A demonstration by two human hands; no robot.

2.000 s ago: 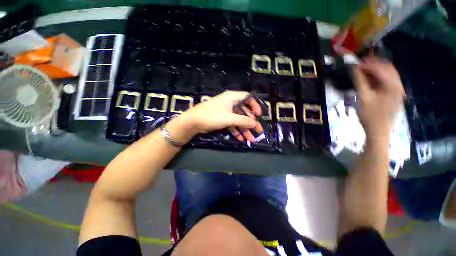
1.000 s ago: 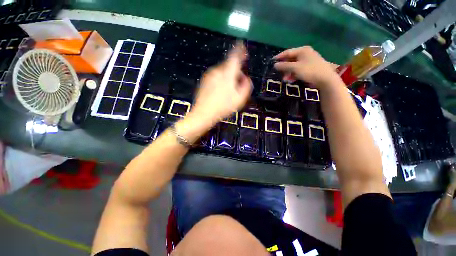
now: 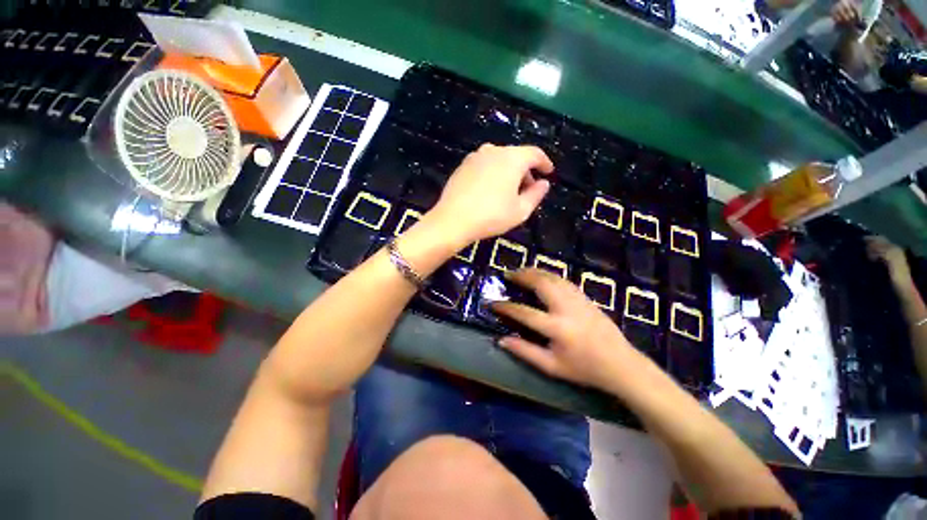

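The glossy black blister tray (image 3: 447, 107) lies in front of me, tilted in view. Pale gold rectangular frames (image 3: 686, 321) show in its front row, and three more (image 3: 644, 226) sit in the row behind at the right. My left hand (image 3: 496, 191) is over the tray's middle, fingers curled with thumb near the fingertips; whether it pinches anything is hidden. My right hand (image 3: 569, 330) is over the tray's front edge, fingers spread, fingertips by the front-row pockets, with nothing seen in it.
Left of the tray lie a white adhesive sheet (image 3: 320, 157), a dark oblong object (image 3: 244, 188), a desk fan (image 3: 178, 135) and an orange and white box (image 3: 259, 96). Right are spent backing sheets (image 3: 793, 355), a dark heap (image 3: 749, 271), a drink bottle (image 3: 793, 198) and another person's arm (image 3: 900, 279).
The view has shifted, so the tray appears more tilted. My right hand has moved from the right-hand back pockets to the front edge, its fingers now spread. My left hand stays over the tray's middle.
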